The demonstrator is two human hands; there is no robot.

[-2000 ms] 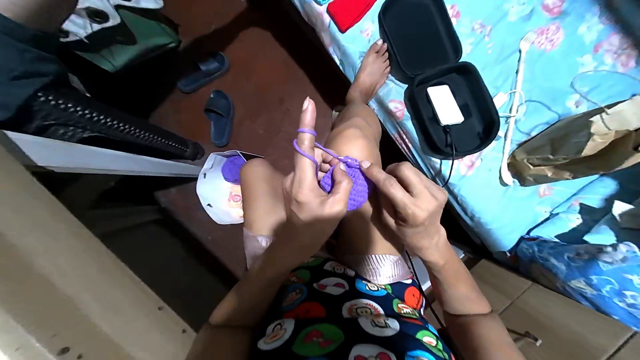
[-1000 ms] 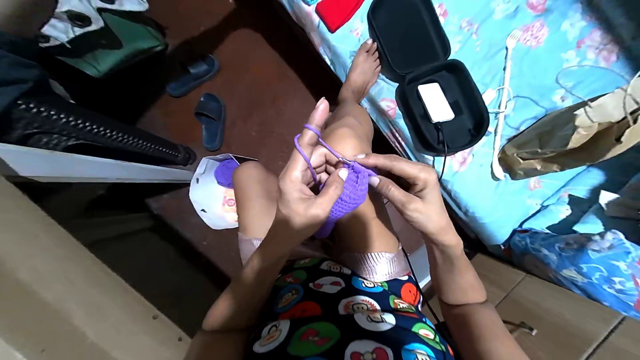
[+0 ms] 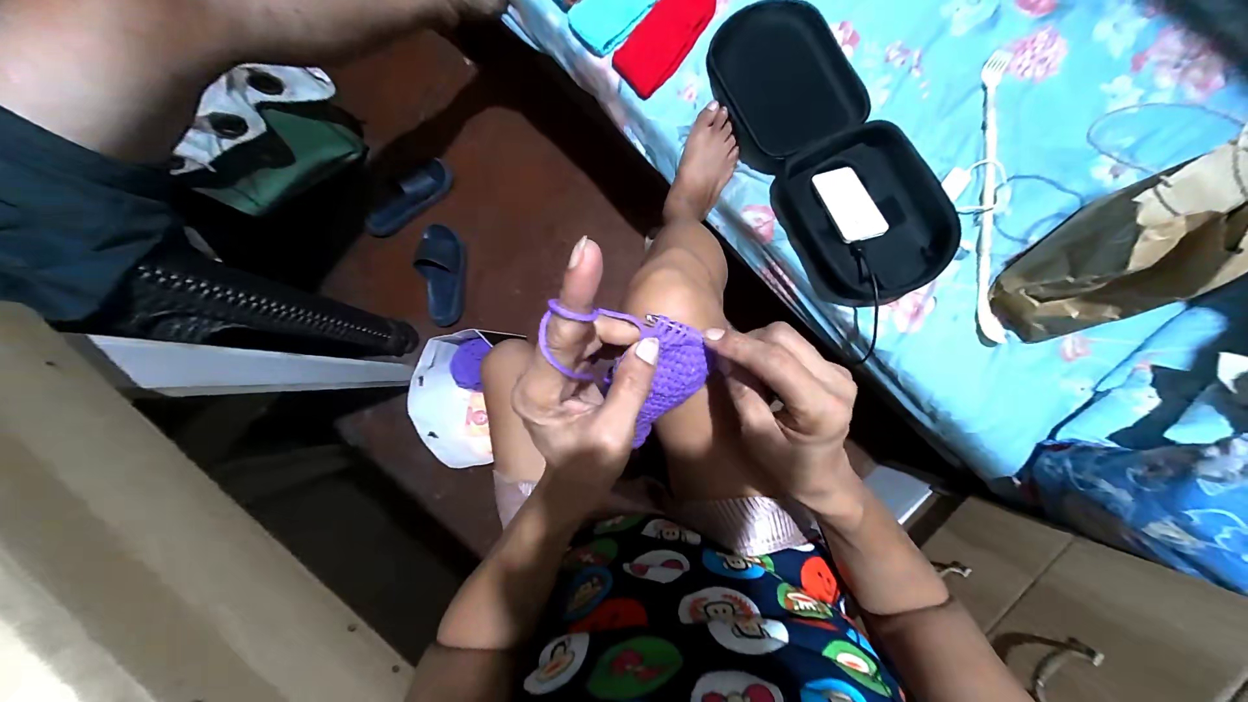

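My left hand point(image 3: 585, 390) pinches a piece of purple crochet work point(image 3: 675, 375) between thumb and fingers, above my lap. Purple yarn point(image 3: 548, 336) loops around its raised index finger and runs to the top edge of the piece. My right hand point(image 3: 795, 400) is at the right end of that edge, thumb and index finger together; a small metallic tip, apparently of a crochet hook point(image 3: 653, 319), shows at the top edge. The rest of the hook is hidden. A purple yarn ball point(image 3: 470, 364) lies in a white bag point(image 3: 439, 419) beside my knee.
On the flowered bed lie an open black case point(image 3: 902, 263) with a white power bank point(image 3: 849, 205), a back scratcher point(image 3: 989, 195), a brown paper bag point(image 3: 1102, 263) and red knitted fabric point(image 3: 665, 44). Slippers point(image 3: 444, 278) are on the floor. Another person's leg point(image 3: 78, 224) is at left.
Another person's bare limb now reaches across the upper left. My hands stay at the purple piece, with small shifts of the fingers and of the piece.
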